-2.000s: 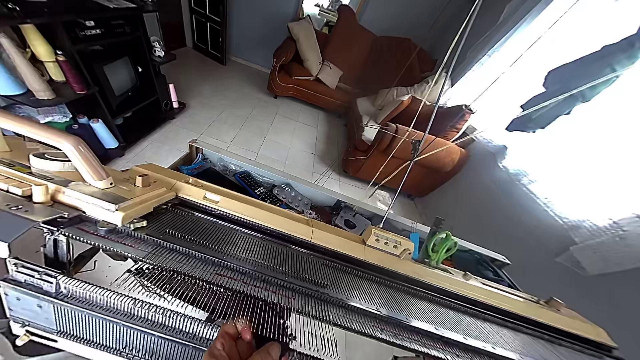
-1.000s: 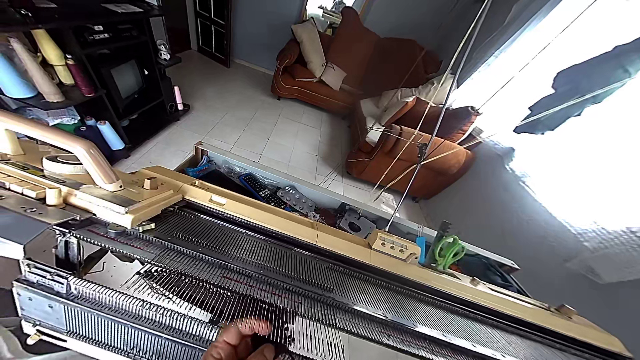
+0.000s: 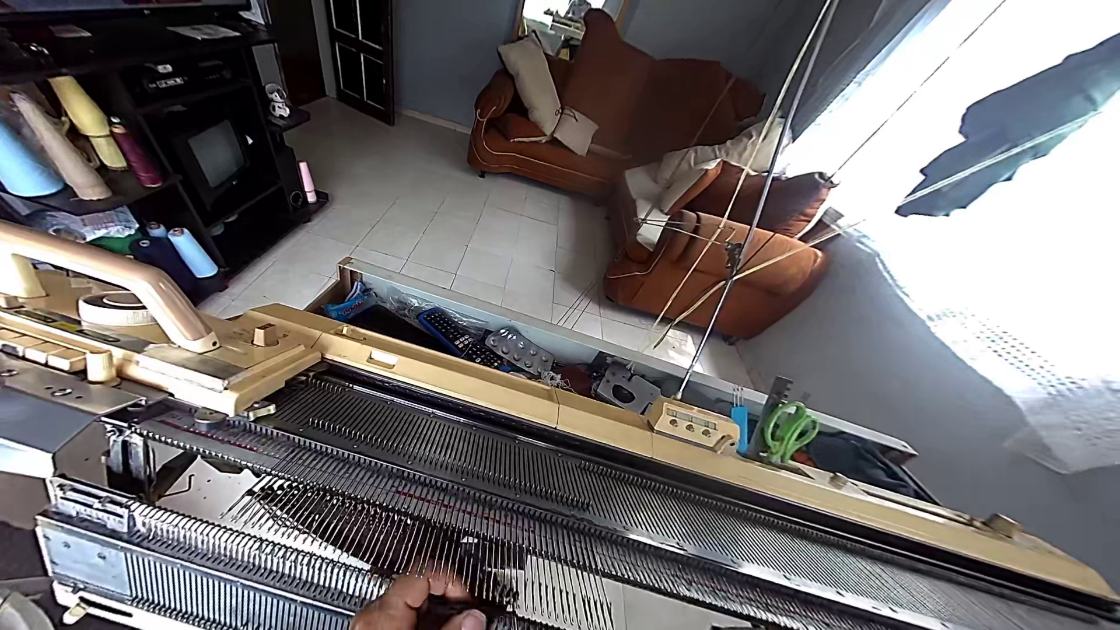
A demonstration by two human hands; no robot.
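A flat-bed knitting machine with a cream rail (image 3: 612,427) runs diagonally across the view, its needle bed (image 3: 455,446) lined with metal needles. Below it is a second, ribber bed (image 3: 210,569). Dark knitted fabric (image 3: 350,521) hangs on thin strands in the gap between the beds. My left hand (image 3: 420,604) is at the bottom edge, fingertips and thumb pinched on the dark fabric; part of the hand is cut off by the frame. The carriage (image 3: 219,350), with its curved handle, rests on the left of the machine. My right hand is not in view.
Behind the rail, an open tray (image 3: 560,328) holds a remote control (image 3: 459,337), a pill blister pack and green cord (image 3: 790,430). A yarn mast (image 3: 744,254) rises from the rail. Yarn cones (image 3: 87,122) stand on shelves at left; brown sofas (image 3: 735,262) stand beyond.
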